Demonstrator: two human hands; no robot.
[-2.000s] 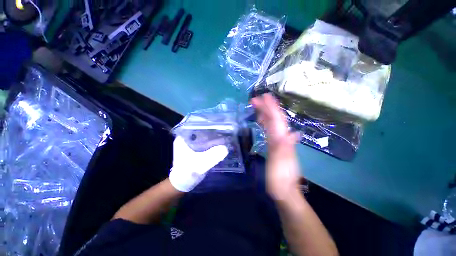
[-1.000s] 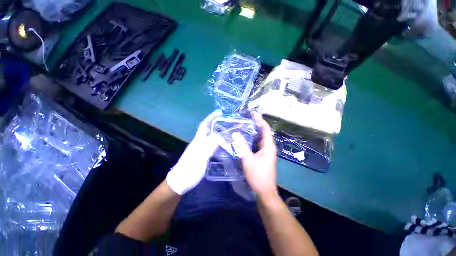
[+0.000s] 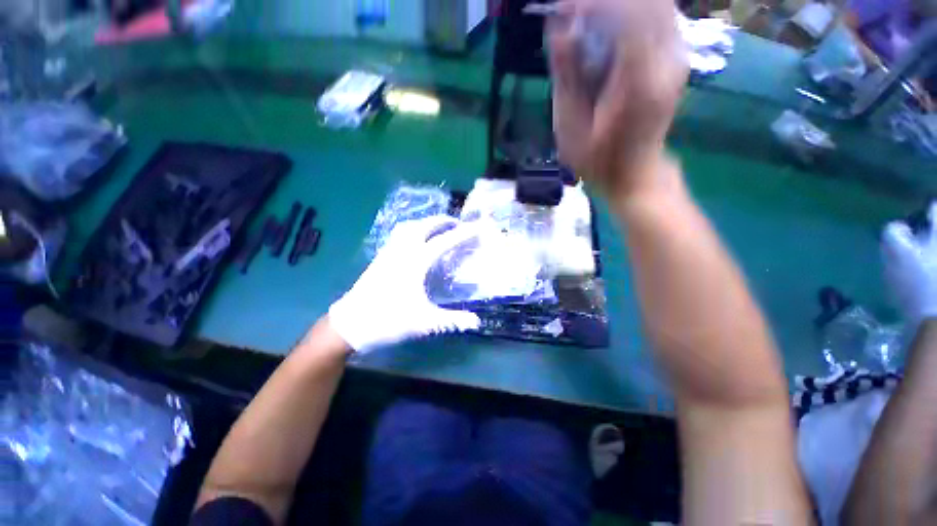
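My left hand [image 3: 396,293], in a white glove, holds a clear plastic case [image 3: 493,269] at the front of the press fixture [image 3: 575,231], a cream-yellow block in shiny film. The case is blurred by glare. The black press head [image 3: 539,185] stands just above the fixture. My bare right hand [image 3: 614,87] is raised at the top of the press, fingers curled; what it grips is unclear. The black base plate [image 3: 586,327] shows under the fixture.
A parts tray [image 3: 170,241] with black parts lies left on the green bench, loose black parts [image 3: 305,236] beside it. Bagged cases [image 3: 411,205] lie left of the fixture. Film-wrapped cases [image 3: 82,442] fill the lower left. Another person's gloved hand [image 3: 914,262] is at right.
My left hand has moved the case from above my lap onto the fixture area. My right hand has left the case and risen to the press top. The view has tilted up.
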